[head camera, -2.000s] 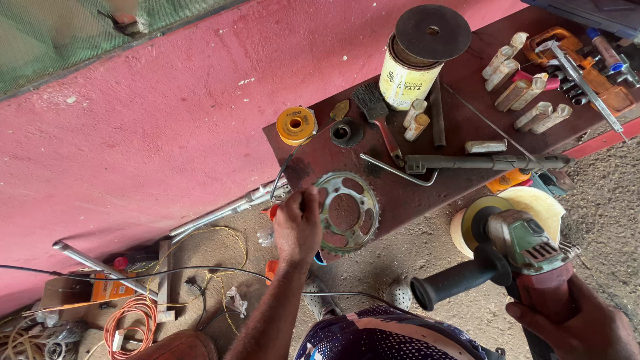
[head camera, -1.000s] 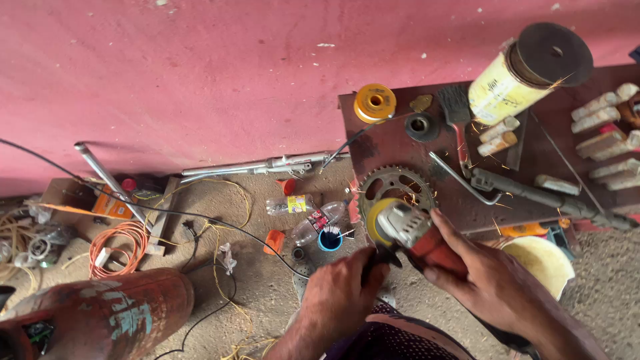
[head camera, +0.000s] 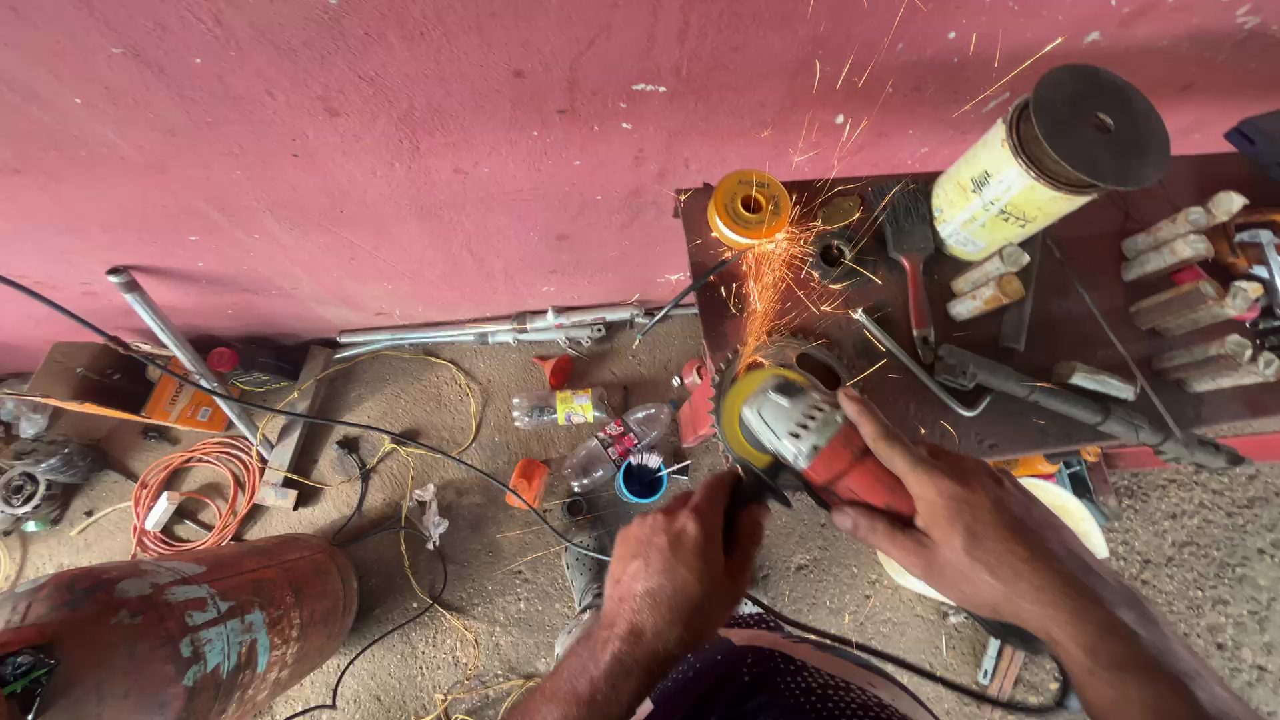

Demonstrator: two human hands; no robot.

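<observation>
Both of my hands hold a red and grey angle grinder with a yellow disc. My right hand wraps the red body, and my left hand grips the black side handle. The disc is against a toothed metal sprocket at the near left edge of the dark bench; the grinder hides much of the sprocket. Orange sparks fly from there toward an orange spool and the wall. Just behind the sprocket lie a dark metal ring, a red-handled brush and a bent metal rod.
A yellow can under a black disc, chalky blocks and a long metal bar lie on the bench. On the floor are plastic bottles, a blue-rimmed cup, a coiled orange hose and a rusty cylinder. Black cable crosses the floor.
My left hand was at the sprocket two seconds ago and now grips the side handle. The grinder has moved from the right onto the sprocket. The spark stream has grown since one second ago.
</observation>
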